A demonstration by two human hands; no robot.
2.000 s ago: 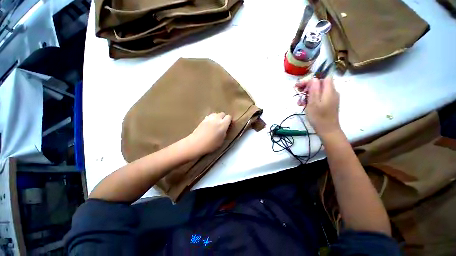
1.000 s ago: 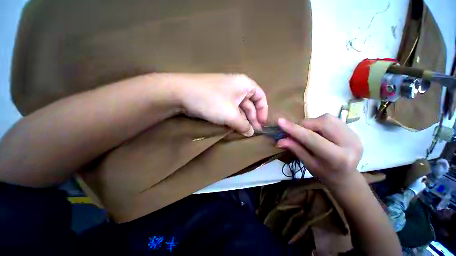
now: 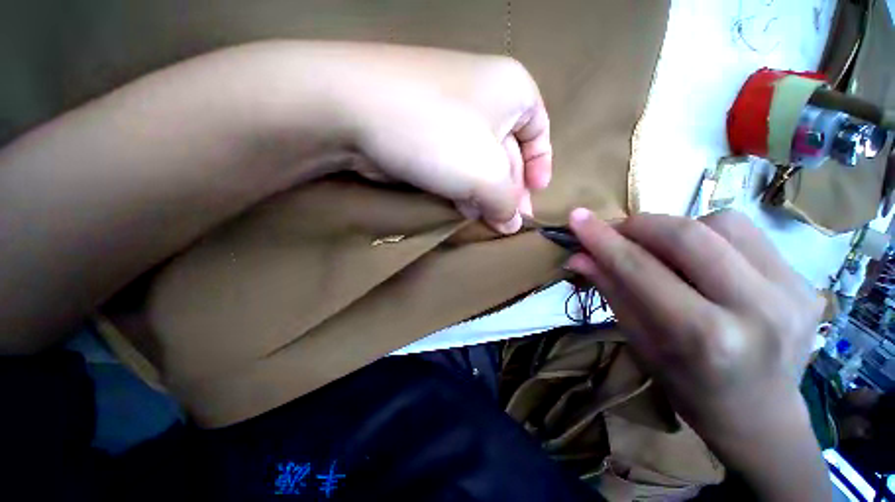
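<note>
A brown bag body (image 3: 324, 284) lies across the table edge and toward my lap, with a raised seam or fold running diagonally. My left hand (image 3: 491, 147) pinches the bag at this seam between thumb and fingers. My right hand (image 3: 677, 284) holds small snips (image 3: 559, 235) between thumb and index finger. Only their dark pointed blades show, close to my left fingertips at the seam; the handles are hidden in my hand. Whether a thread lies between the blades I cannot tell. A short pale thread or mark (image 3: 388, 240) shows on the bag left of my fingers.
A bottle with red and pale-green wrap (image 3: 775, 113) lies or leans at the upper right, a stick across it. Behind it is another brown bag (image 3: 834, 196). Black cord (image 3: 587, 302) is partly hidden below my right hand. More brown bags (image 3: 628, 422) sit low right.
My right hand first was over the table near the bottle; now it is at the seam with the snips. The bag has been turned and pulled closer. In the last second both hands barely moved.
</note>
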